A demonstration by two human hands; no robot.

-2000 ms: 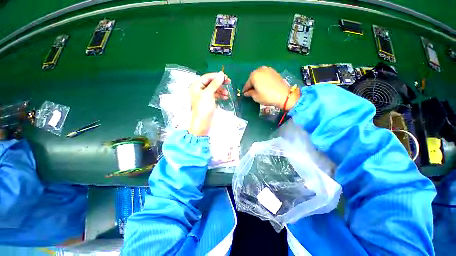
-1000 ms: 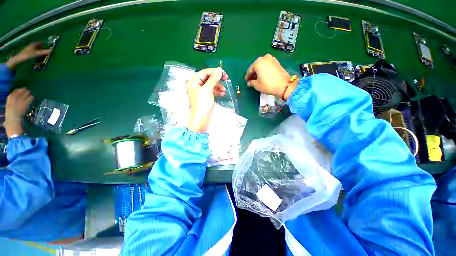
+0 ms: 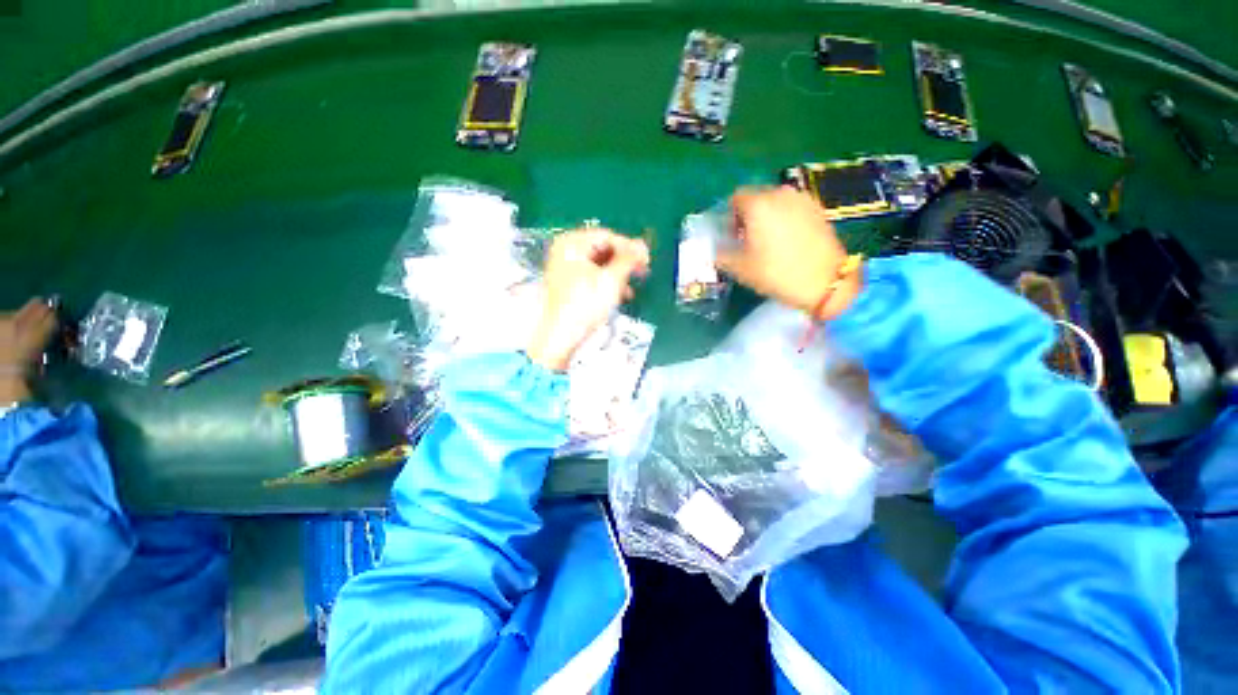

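Note:
My left hand (image 3: 587, 288) is over the small clear component bags (image 3: 464, 265), fingertips pinched together; whether they hold something small cannot be told. My right hand (image 3: 783, 242) is blurred, beside a small clear bag with a white label (image 3: 698, 261) lying on the green mat; the fingers overlap its upper right edge, and whether they grip it cannot be told. A large milky poly bag (image 3: 652, 475) lies open at the bench's front edge below my hands, with a white paper slip (image 3: 709, 523) inside.
Circuit boards (image 3: 496, 98) are spaced along the back of the bench (image 3: 312, 204). At left lie a solder spool (image 3: 330, 429), a thin pointed tool (image 3: 208, 364), a small bag (image 3: 124, 335) and another person's hand (image 3: 25, 349). At right stand a black fan (image 3: 980, 228) and yellow block (image 3: 1149, 369).
My right hand has moved right and down to the labelled bag. My left hand has shifted slightly down and right. The back-row boards have shifted left in view. The neighbour's reaching hand has withdrawn.

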